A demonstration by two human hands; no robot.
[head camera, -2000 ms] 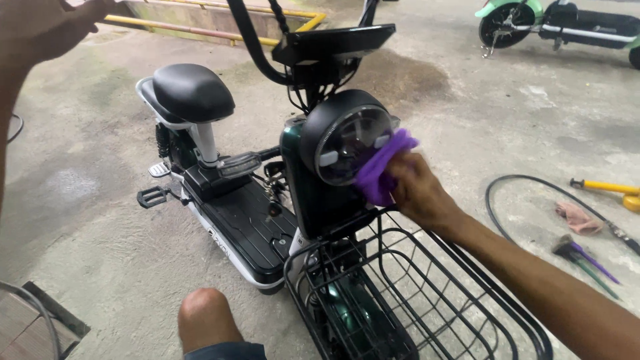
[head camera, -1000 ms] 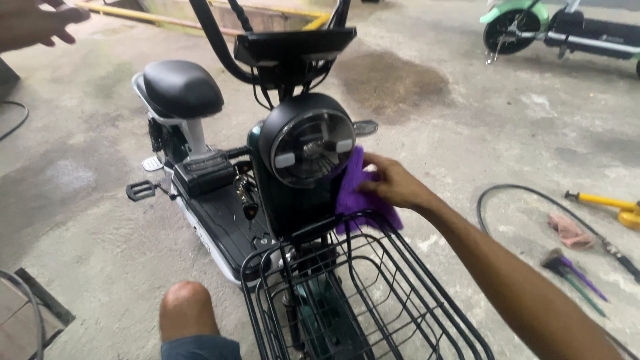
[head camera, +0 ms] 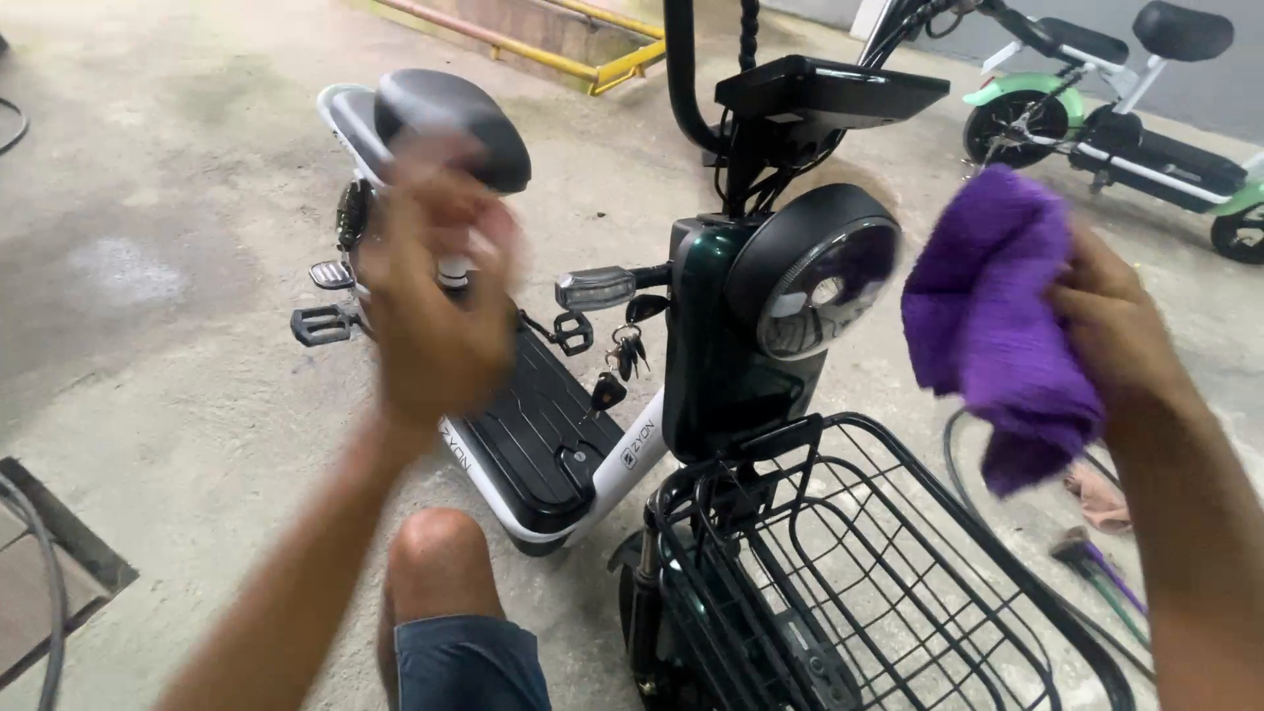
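Observation:
My right hand [head camera: 1116, 316] grips a purple cloth [head camera: 997, 316], held to the right of the scooter's round headlight [head camera: 825, 286] and apart from it. My left hand [head camera: 444, 286], blurred, is raised in front of the black seat [head camera: 454, 128] and footboard [head camera: 533, 434]; whether it holds anything does not show. The electric scooter has a dark green front panel [head camera: 706, 395], a turn signal [head camera: 595, 288], a black display housing [head camera: 829, 91] and a black wire basket [head camera: 889, 553]. Keys [head camera: 625, 351] hang beside the panel.
A second scooter with green fenders [head camera: 1037, 94] stands at the back right. Yellow metal railing [head camera: 592, 74] lies beyond the seat. A hose [head camera: 958, 474], a pink cloth [head camera: 1098, 499] and brushes [head camera: 1086, 553] are on the concrete floor at right. My knee [head camera: 442, 553] is near the footboard.
My right hand has drawn the purple cloth away from the headlight's side and basket, out to the right. My left hand has come from the upper left to in front of the seat.

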